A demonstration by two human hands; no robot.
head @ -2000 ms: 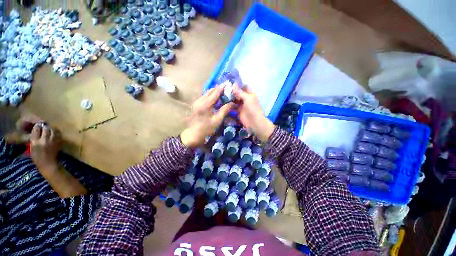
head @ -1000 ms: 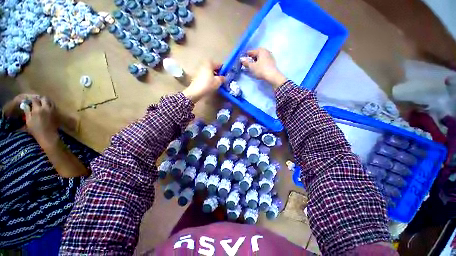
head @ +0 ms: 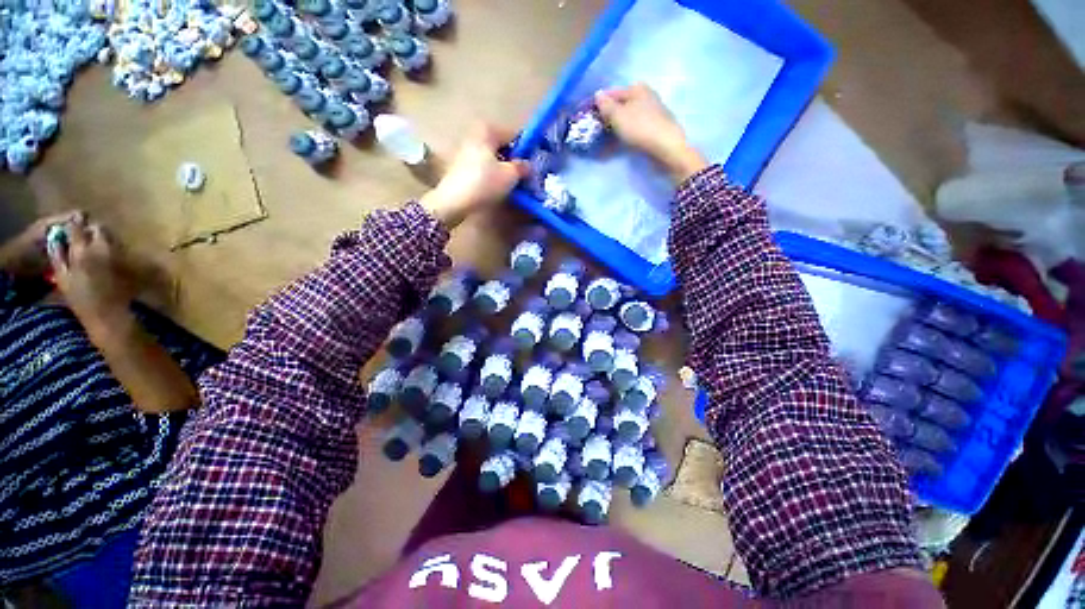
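A blue tray (head: pixel 779 113) with a white liner (head: pixel 702 71) stands in front of me. Two assembled figurines, one upper (head: pixel 583 129) and one lower (head: pixel 557 193), lie inside along its left side. My right hand (head: pixel 648 129) reaches into the tray, its fingertips on the upper figurine. My left hand (head: pixel 474 179) is at the tray's left rim; a small dark thing shows by its fingers, and what it grips is hidden. Many assembled figurines (head: pixel 535 381), purple below with white middles and grey-green round heads, stand in a group nearest me.
At left are a cardboard palette (head: pixel 220 196) with a white glue blob (head: pixel 190 176), a white object (head: pixel 400 138), figurine rows (head: pixel 345 60) and heaped pale parts (head: pixel 42 71). Another person's hand (head: pixel 89 268) holds a small part. A second blue tray (head: pixel 976 476) holds purple base parts (head: pixel 940 369).
The hands have parted from together over the tray's near left corner. My right hand has gone into the tray and then slightly farther up. Figurines now lie inside along the left side.
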